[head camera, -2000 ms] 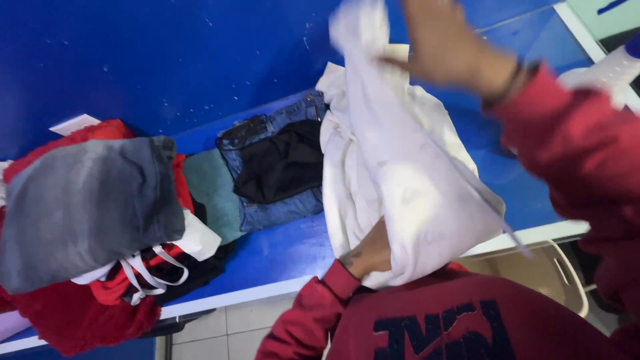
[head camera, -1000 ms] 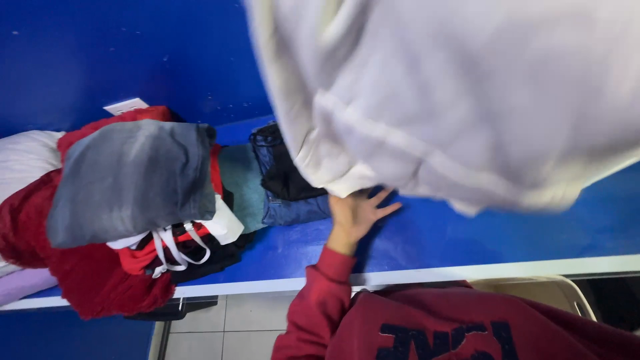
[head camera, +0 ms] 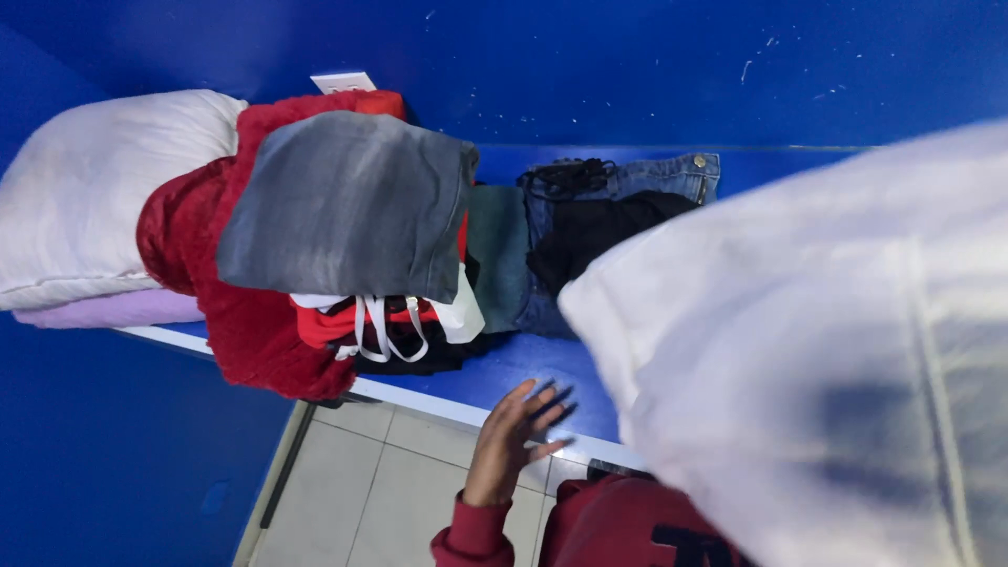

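Observation:
My left hand (head camera: 516,441) hangs over the front edge of the blue shelf with its fingers spread and nothing in it. A large white cloth garment (head camera: 772,339), blurred in part, fills the right side of the view close to the camera. My right hand is out of sight. Folded blue jeans (head camera: 669,175) lie on the shelf with a black garment (head camera: 606,232) on top. Beside them is a folded teal cloth (head camera: 500,260). Folded grey-blue trousers or similar cloth (head camera: 346,205) top a pile with a red fluffy textile (head camera: 268,339) and white straps (head camera: 382,331).
A white pillow (head camera: 118,189) rests on a lilac cloth (head camera: 118,309) at the far left. The blue shelf has a white front edge (head camera: 441,405), with floor tiles (head camera: 409,480) below. A white wall plate (head camera: 342,83) sits behind the pile.
The white garment, earlier bunched over the shelf, is now spread large at the right. My left hand has moved off the shelf surface toward its front edge. The view has shifted toward the left pile.

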